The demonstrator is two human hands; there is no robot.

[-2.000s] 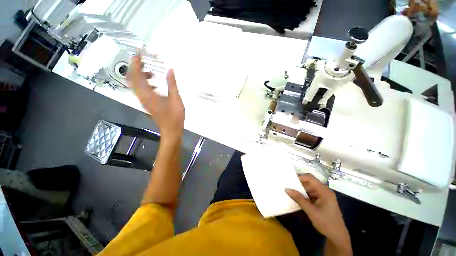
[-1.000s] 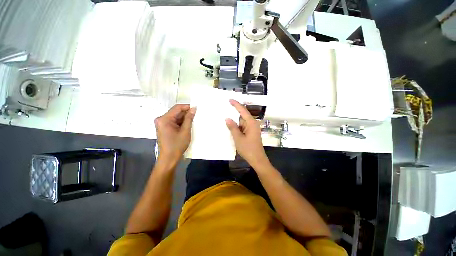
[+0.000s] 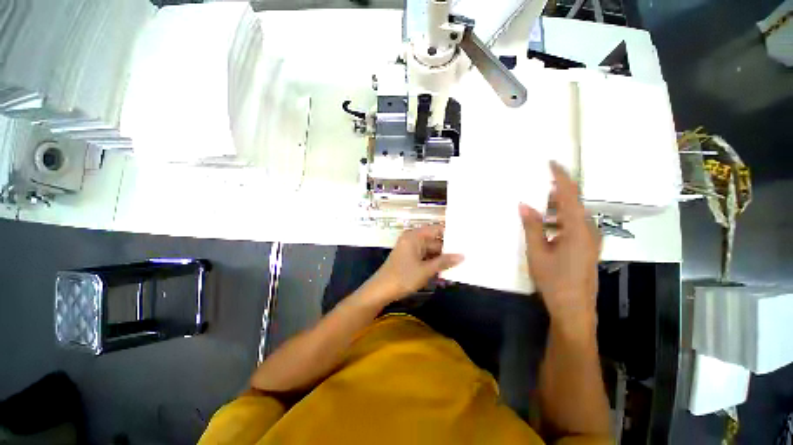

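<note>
A white fabric panel (image 3: pixel 489 228) lies over the near right side of the white sewing machine (image 3: pixel 623 139), right of the needle area (image 3: pixel 424 143), and hangs past the near edge. My left hand (image 3: pixel 421 259) pinches its lower left corner between thumb and fingers. My right hand (image 3: pixel 563 239) is at the panel's right edge with fingers spread, slightly blurred; whether it grips or only touches the panel I cannot tell. The needle plate block (image 3: pixel 409 187) is uncovered. The grey lever (image 3: pixel 494 68) slants right from the machine head.
Tall stacks of white panels (image 3: pixel 178 83) stand on the left of the white table (image 3: pixel 200 202). A black-and-chrome stool (image 3: pixel 130 304) stands on the floor at left. White bundles (image 3: pixel 726 326) with yellow patterned ties lie at right.
Both hands and the panel have moved right from in front of the needle area to the machine's right side. The needle plate block has come into view. My right hand's fingers are spread wider.
</note>
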